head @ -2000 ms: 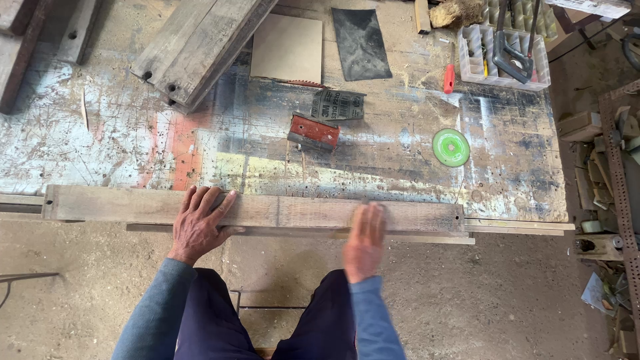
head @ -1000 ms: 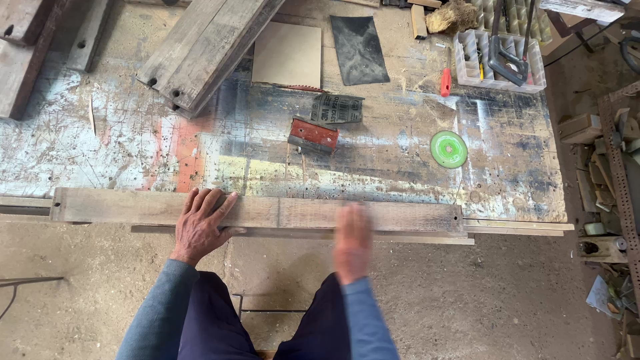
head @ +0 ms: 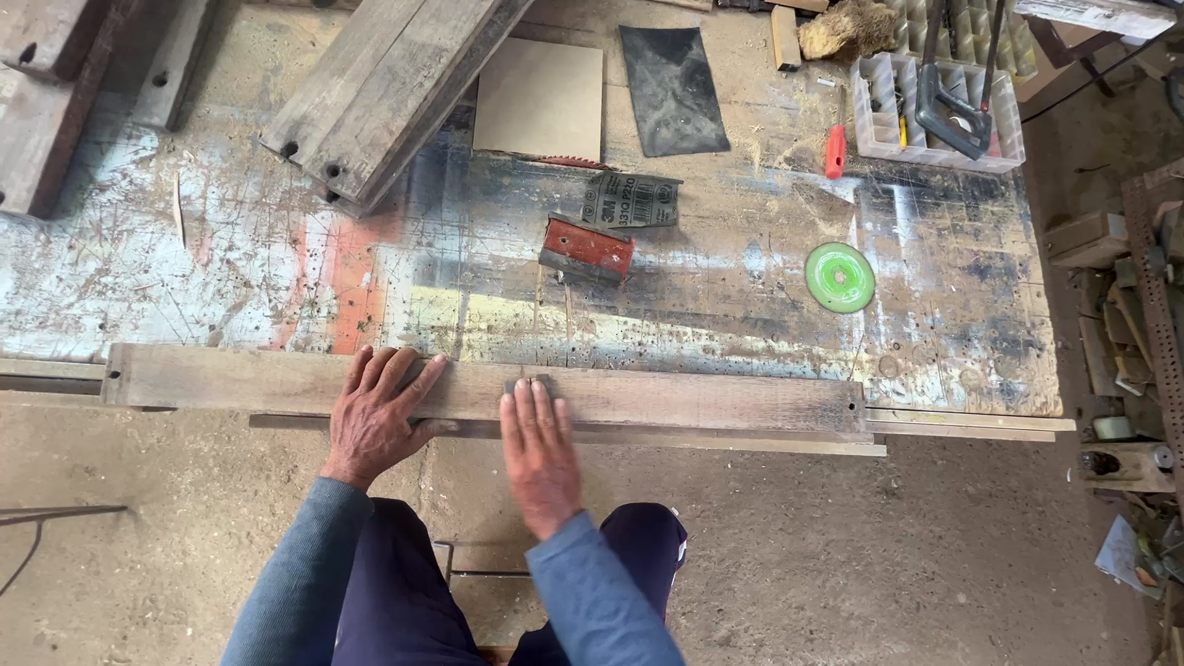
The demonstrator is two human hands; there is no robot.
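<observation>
A long wooden board [head: 684,396] with a hole near each end lies along the front edge of the workbench. My left hand [head: 384,407] presses down on the board left of its middle, fingers spread and thumb over the near edge. My right hand [head: 539,449] lies nearly flat on the board near its middle, over a small dark piece, apparently sandpaper, whose edge shows at the fingertips. Beyond the board sit a red block wrapped in dark abrasive paper [head: 587,250] and a curled piece of P220 sandpaper [head: 631,201].
The workbench [head: 721,324] also holds stacked boards [head: 388,102], a tan sheet [head: 539,97], a black abrasive sheet [head: 675,91], a green disc [head: 840,277] and a red-handled screwdriver [head: 835,153]. A hacksaw [head: 953,116] lies over a compartment box [head: 1004,153]. Thin strips [head: 967,424] jut along the front edge.
My right hand has moved left along the board, closer to my left hand. My left hand stays pressed on the board.
</observation>
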